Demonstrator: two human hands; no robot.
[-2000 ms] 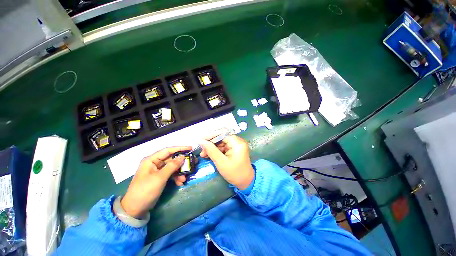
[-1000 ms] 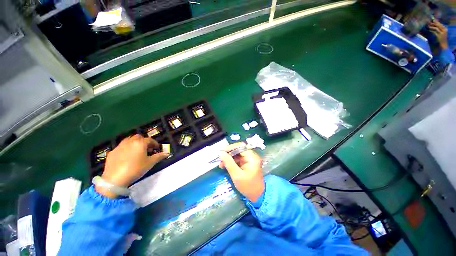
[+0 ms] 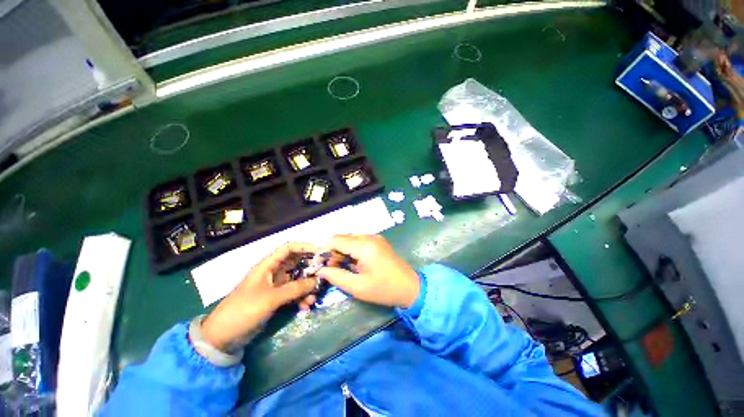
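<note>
My left hand [image 3: 257,295] holds a small dark electronic module [image 3: 308,265] in its fingertips above the bench edge. My right hand [image 3: 371,273] meets it from the right, its fingertips closed on the module. The fingers cover most of the module; no tweezers can be made out. The black component tray [image 3: 269,208] lies beyond my hands with modules in its pockets; the front row's middle pocket is empty. A white paper strip [image 3: 245,265] lies between tray and hands. A shiny blue-white backing sheet [image 3: 333,299] shows partly below my hands.
White liner scraps [image 3: 427,207] lie right of the tray. Beyond them are a black bin [image 3: 503,167] with white pieces and a clear plastic bag [image 3: 534,151]. A white packet [image 3: 90,318] and blue packet [image 3: 50,305] lie left. A blue instrument box [image 3: 665,85] and a person's hand are far right.
The front-row pocket second from the right now holds a module, and its left neighbour is empty. My left hand has come back from the tray with a module. My right hand has moved in to it.
</note>
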